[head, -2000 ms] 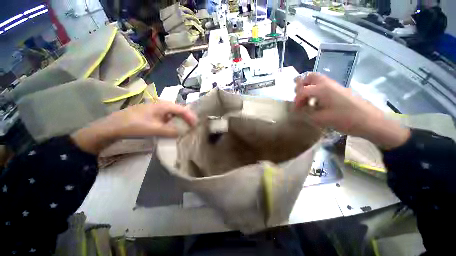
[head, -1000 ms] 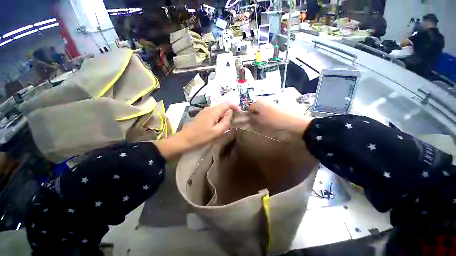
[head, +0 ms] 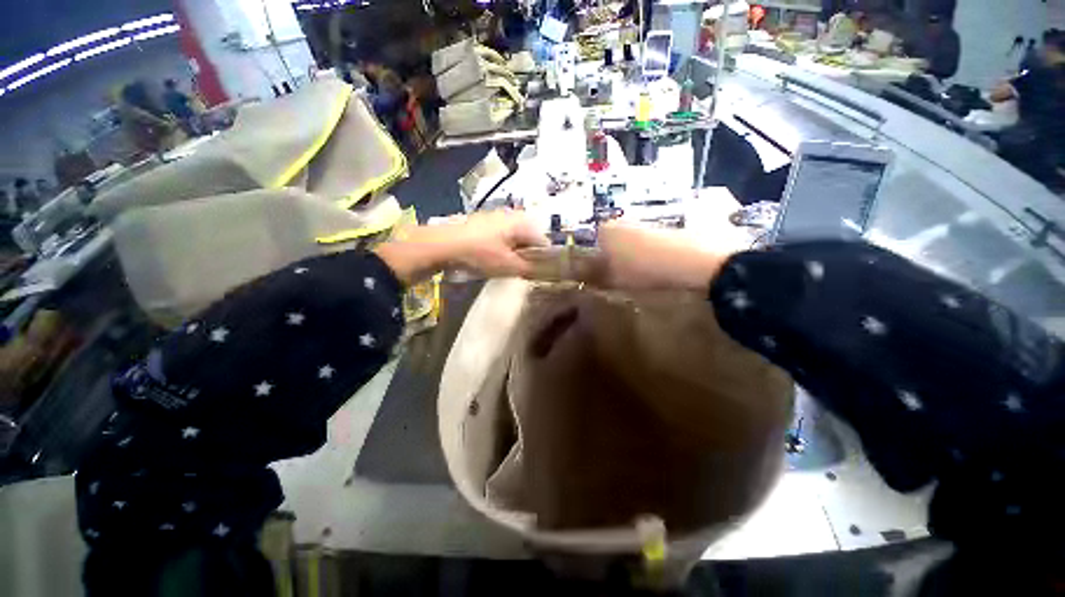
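Note:
The open beige bag body (head: pixel 654 408) stands mouth-up toward me on the machine table, with a short yellow binding at its near rim. A beige inner flap (head: pixel 509 432) shows inside at the left. My left hand (head: pixel 491 243) and my right hand (head: pixel 648 257) both hold the bag's far edge, close together in front of the machine head (head: pixel 572 219). Both hands are slightly blurred, and the fingertips are partly hidden. I cannot tell whether the edge lies under the clamp.
A pile of beige bag bodies with yellow edges (head: pixel 222 239) lies at the left. A tilted control screen (head: pixel 832 192) stands at the right. Small dark fittings (head: pixel 796 441) lie right of the bag. More bag bodies (head: pixel 477 88) are stacked behind. A person (head: pixel 1034 99) is at the far right.
The hands came together at the bag's far edge from wide apart. Over the last second the view shifted, and the bag's mouth now faces me more openly.

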